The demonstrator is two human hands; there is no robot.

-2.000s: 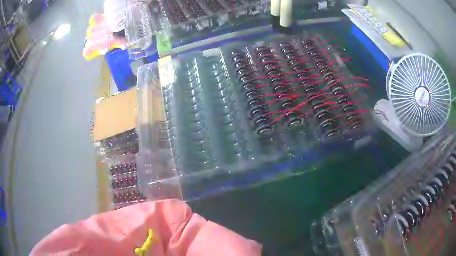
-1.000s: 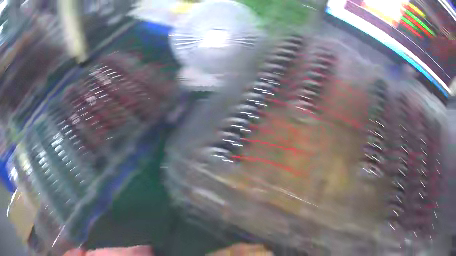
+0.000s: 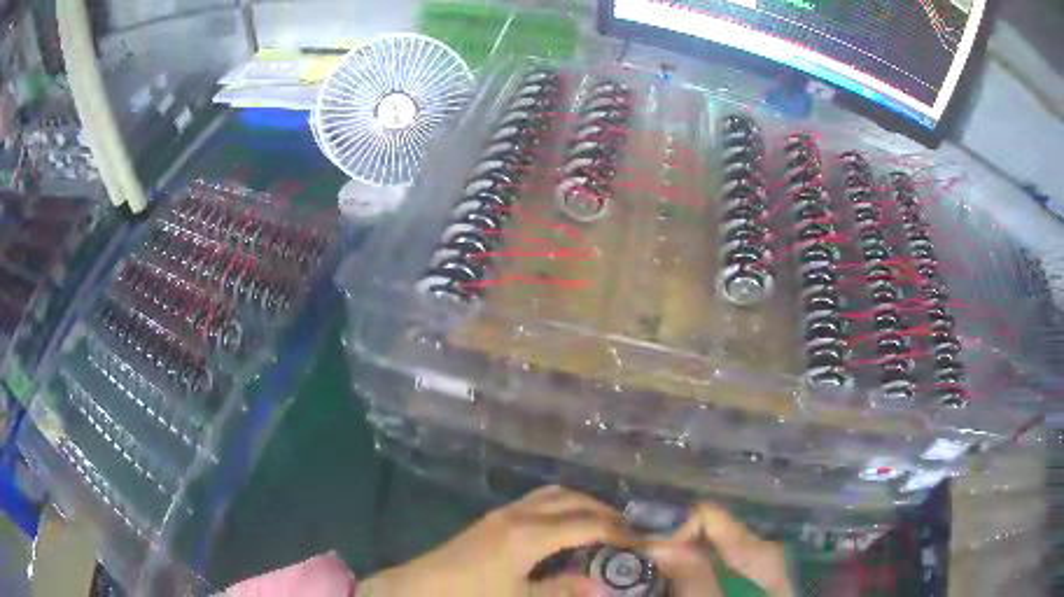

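My left hand (image 3: 502, 554) is at the bottom edge, partly cut off, with its fingers curled round a dark curved shape that looks like overlapping speaker drivers. One round silver-and-black face (image 3: 621, 568) shows between my hands. My right hand (image 3: 729, 557) is close beside it on the right, fingers bent and thumb side near the disc; its grip is blurred. Just beyond stands a thick clear tray stack (image 3: 548, 373). Its top tray has rows of drivers (image 3: 744, 282) with red lead wires and a brown-looking bare middle.
At left is a blue-edged clear tray (image 3: 128, 437), partly filled with drivers. A white fan (image 3: 394, 111) stands behind, between the trays. A monitor (image 3: 817, 47) with coloured curves is at the back right. Green mat (image 3: 315, 466) shows between the trays. A pale post (image 3: 103, 105) rises at the upper left.
The view has swung right from the left tray to the tray stack and monitor. Both hands are now in the picture, at a round disc; earlier mainly my pink sleeve showed.
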